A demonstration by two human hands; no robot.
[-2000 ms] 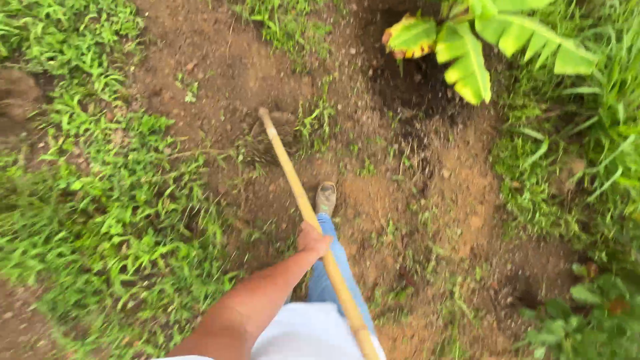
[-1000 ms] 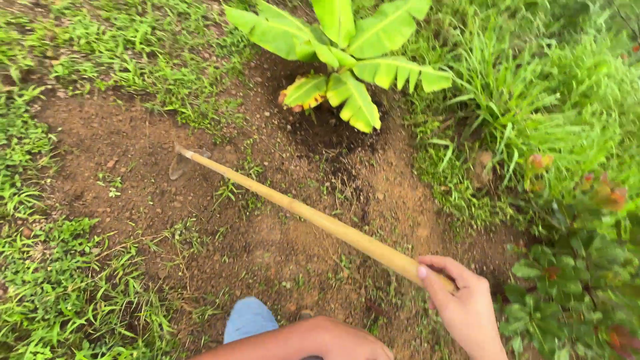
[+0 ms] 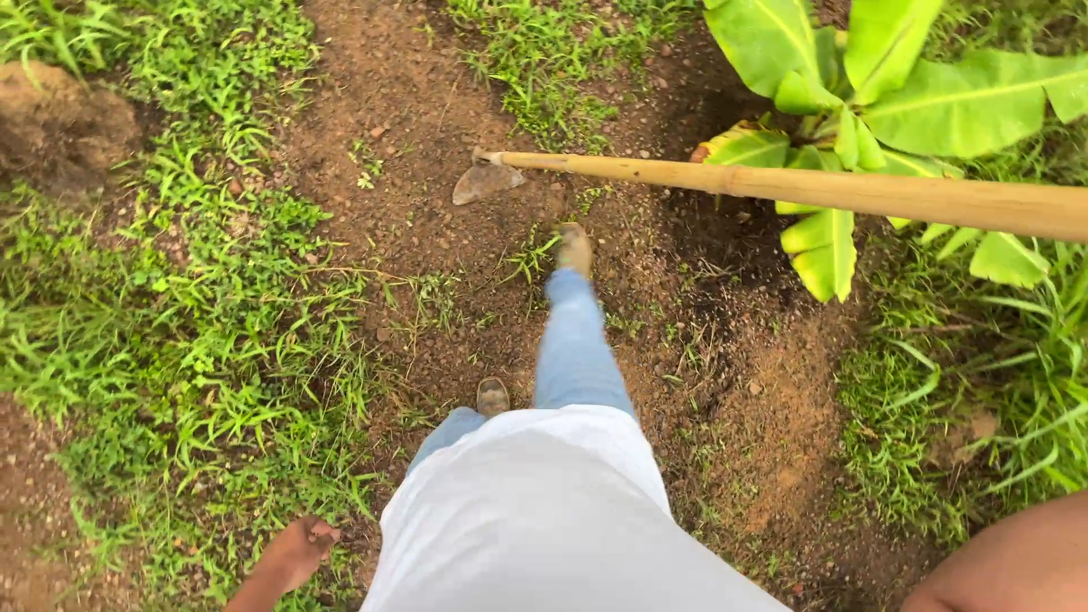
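Observation:
A hoe with a pale wooden or bamboo handle (image 3: 731,180) lies across the upper part of the view, its handle running out past the right edge. Its worn metal blade (image 3: 486,182) is over the bare soil, left of a young banana plant (image 3: 841,127). The handle passes over the plant's lower leaves. Down at the lower left is my left hand (image 3: 299,548), holding nothing, its fingers loosely curled, above the weeds. My right hand is out of frame; only part of my right arm (image 3: 1011,561) shows at the lower right corner.
Green weeds (image 3: 212,365) cover the left side, with a dirt mound (image 3: 59,127) at the upper left. Taller grass (image 3: 1037,374) grows on the right. My shoe (image 3: 575,249) and jeans-clad leg are on the reddish soil below the blade, the other shoe (image 3: 492,396) behind.
One second ago my right hand gripped the handle in view; now it is out of frame. The handle now reaches past the right edge. My left hand has come into view at the lower left.

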